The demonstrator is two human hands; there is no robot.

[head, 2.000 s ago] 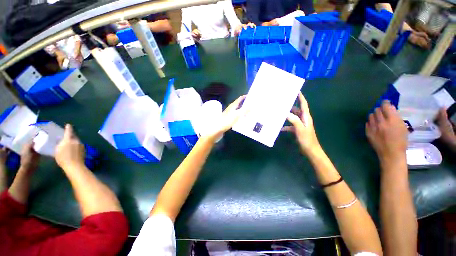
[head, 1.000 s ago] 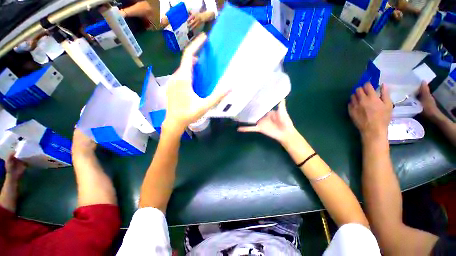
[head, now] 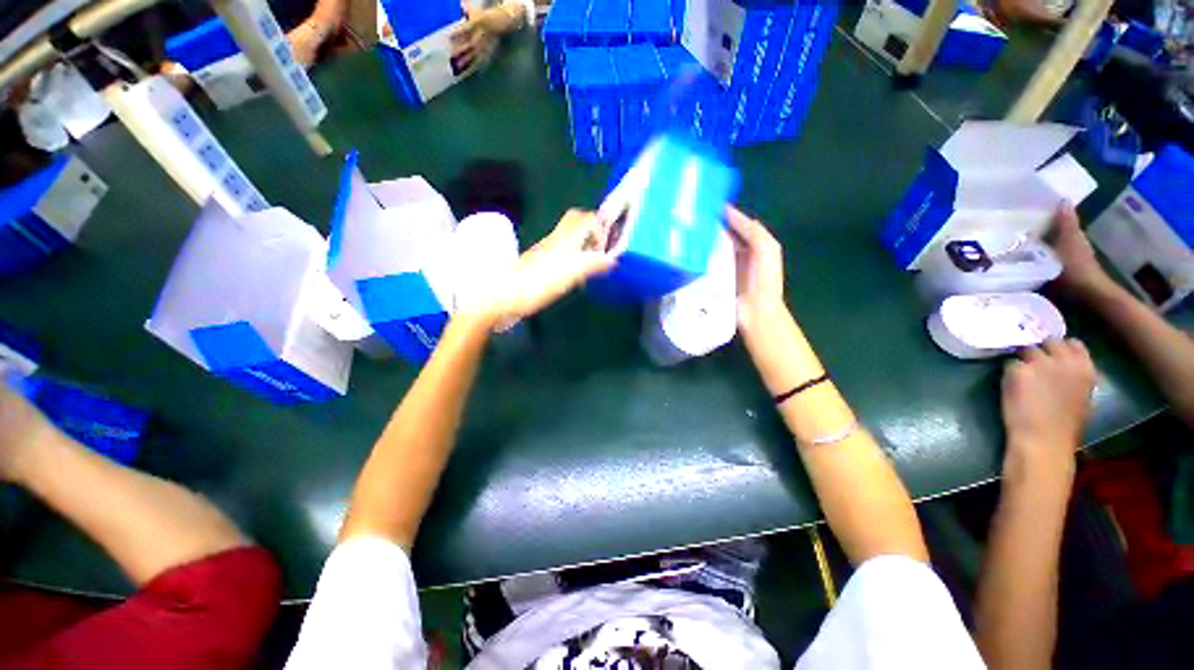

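Observation:
A blue-and-white retail carton [head: 674, 216], blurred, is held tilted above the middle of the bench. My left hand [head: 543, 268] grips its left side. My right hand [head: 757, 268] is at its right side, fingers beside a white rounded oblong piece [head: 694, 314] that shows below the carton. Whether this piece is a device or a tray I cannot tell. My right fingers seem to hold the piece, partly hidden. A white rounded piece [head: 486, 255] stands on the bench just left of my left hand.
Two open cartons [head: 249, 295] [head: 393, 249] stand left of my left hand. Stacked blue cartons [head: 642, 98] are at the far side. At the right, another person's hands are by an open carton [head: 1002, 183] and a white tray [head: 995, 323]. A red-sleeved arm [head: 157, 517] reaches in at left.
The carton has turned to show its blue side and come down, nearer the bench. The white piece now hangs lower beneath it. My right hand has moved up beside them.

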